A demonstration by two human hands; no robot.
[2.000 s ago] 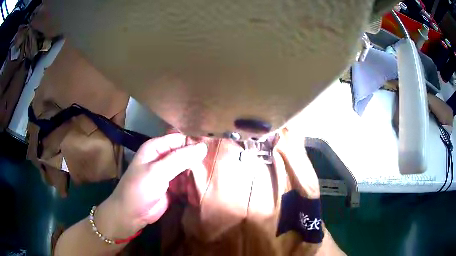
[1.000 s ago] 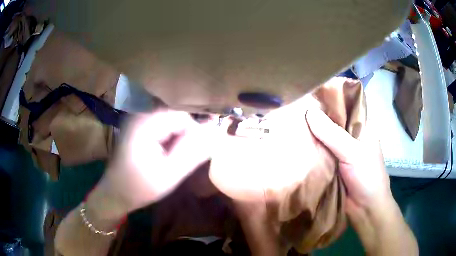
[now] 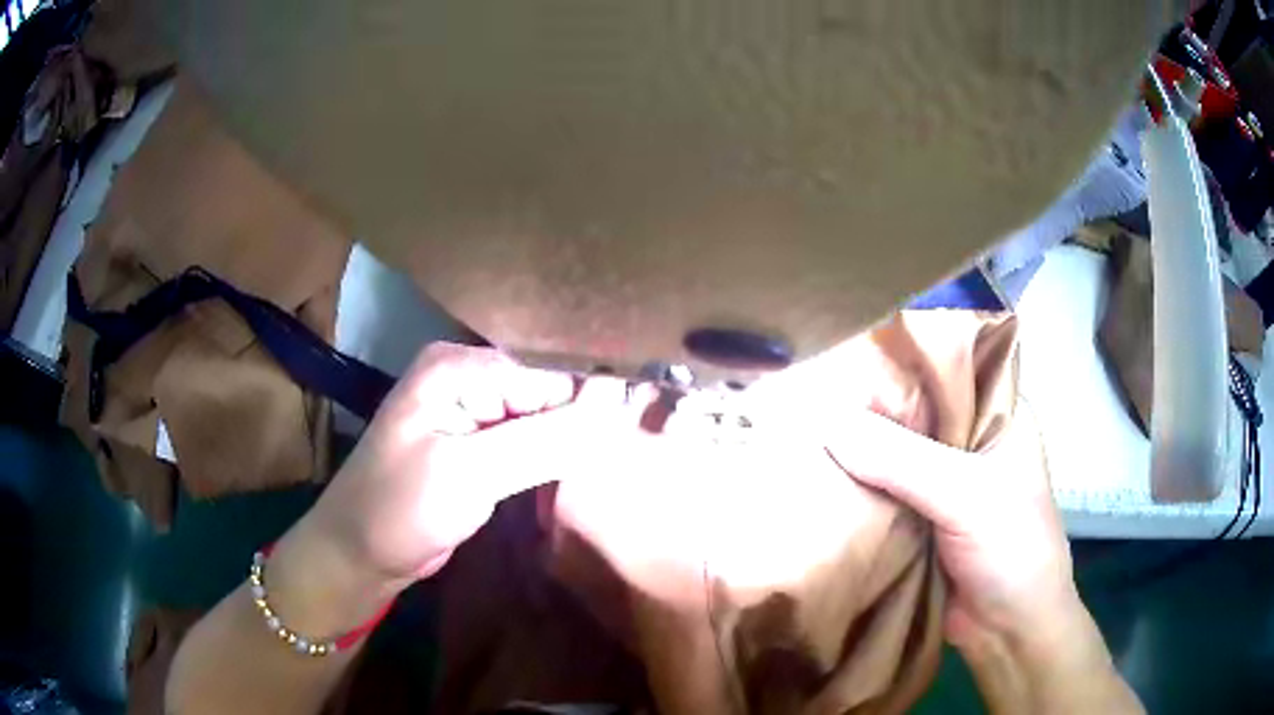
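Note:
The brown cloth garment point(image 3: 824, 559) lies under the beige sewing machine head point(image 3: 671, 168) and hangs down towards my lap. The needle and presser foot point(image 3: 685, 391) show only partly in strong glare. My left hand point(image 3: 461, 447) pinches the cloth left of the needle, its fingertips close under the head. My right hand point(image 3: 964, 503) holds the bunched cloth on the right, thumb on top and the other fingers hidden beneath. The cloth between the hands is overexposed, so its seam cannot be made out there.
Brown panels point(image 3: 252, 419) with a navy strap point(image 3: 287, 342) lie left of the machine. A thick white bar point(image 3: 1185, 307) stands at the right, beside brown scraps point(image 3: 1129, 328) and grey-blue cloth point(image 3: 1076, 210) on the white table point(image 3: 1097, 482). The floor is green.
My right hand has come up onto the cloth at the right. The navy label patch and the grey metal arm no longer show. My left hand remains left of the needle.

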